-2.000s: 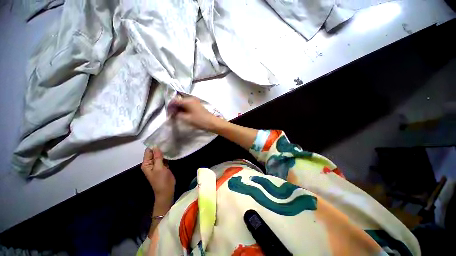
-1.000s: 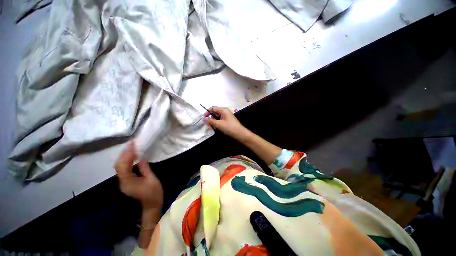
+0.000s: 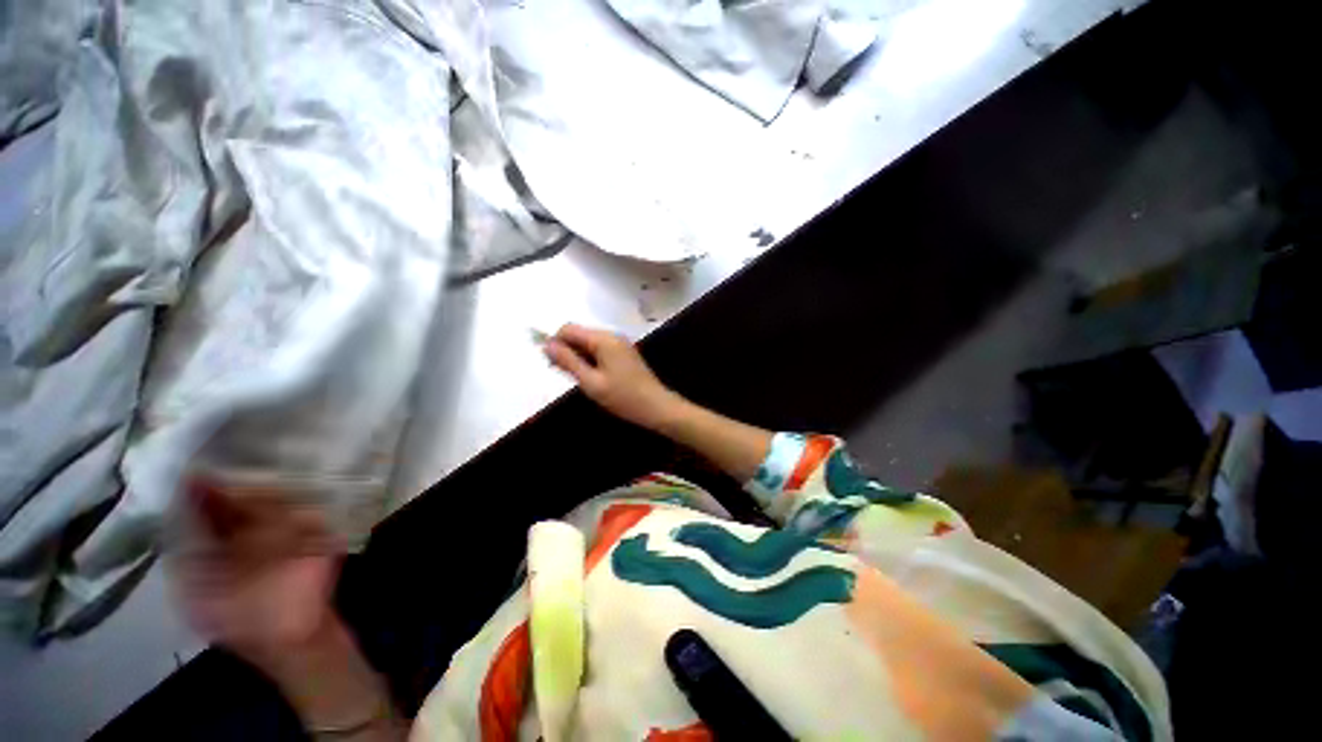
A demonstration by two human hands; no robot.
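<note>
The pale grey-white garment [image 3: 334,247] lies crumpled over the left and middle of the table, its near part blurred. My left hand [image 3: 268,565] is blurred at the garment's near edge at lower left; whether its fingers grip the cloth cannot be told. My right hand [image 3: 602,370] is over the table's front edge, away from the cloth, with its fingers closed around the small thread snips [image 3: 542,339], of which only a faint tip shows.
The white table [image 3: 500,370] has a dark front edge running diagonally. More pale cloth [image 3: 732,51] lies at its far side. A dark object with a white sheet [image 3: 1225,374] stands beyond the edge at right, near a brownish patch on the floor.
My left hand has moved left and the near part of the garment has shifted left with it. My right hand has come away from the cloth. The whole view has also shifted.
</note>
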